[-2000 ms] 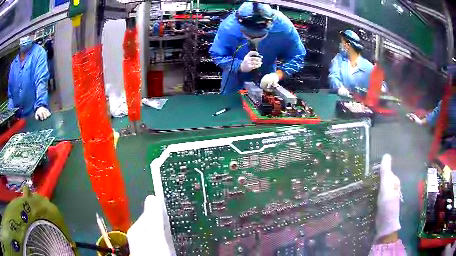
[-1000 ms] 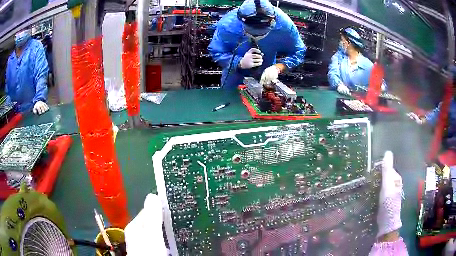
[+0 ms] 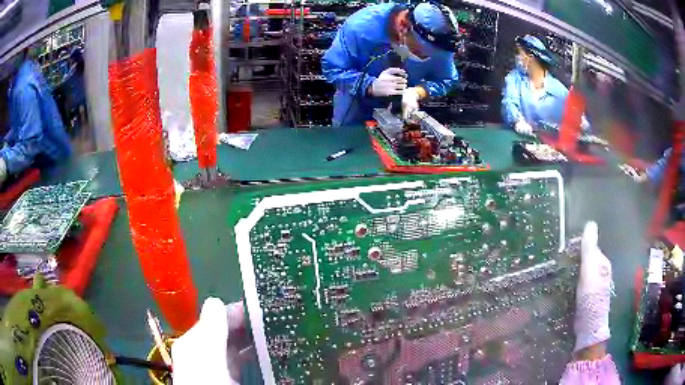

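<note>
A large green circuit board [image 3: 405, 278] is held up in front of me, its flat solder side with silvery pads and a white border facing me. Its lower edge is cut off by the picture. My left hand [image 3: 204, 346], in a white glove, grips the board's left edge, and its lower part is cut off. My right hand [image 3: 593, 293], in a white glove with a pink sleeve, grips the board's right edge. The fingers behind the board are hidden.
Red-wrapped posts [image 3: 146, 188] stand left. A green fan [image 3: 56, 338] and yellow cup [image 3: 161, 361] are lower left. Other boards lie on red pads at left [image 3: 45, 214], right [image 3: 661, 301] and across the bench [image 3: 424, 143], where a person works. Other people stand beyond.
The board and my hands stay nearly in place, the board tilting slightly. The person across has leaned further right over their board. The person at far left has turned and bent.
</note>
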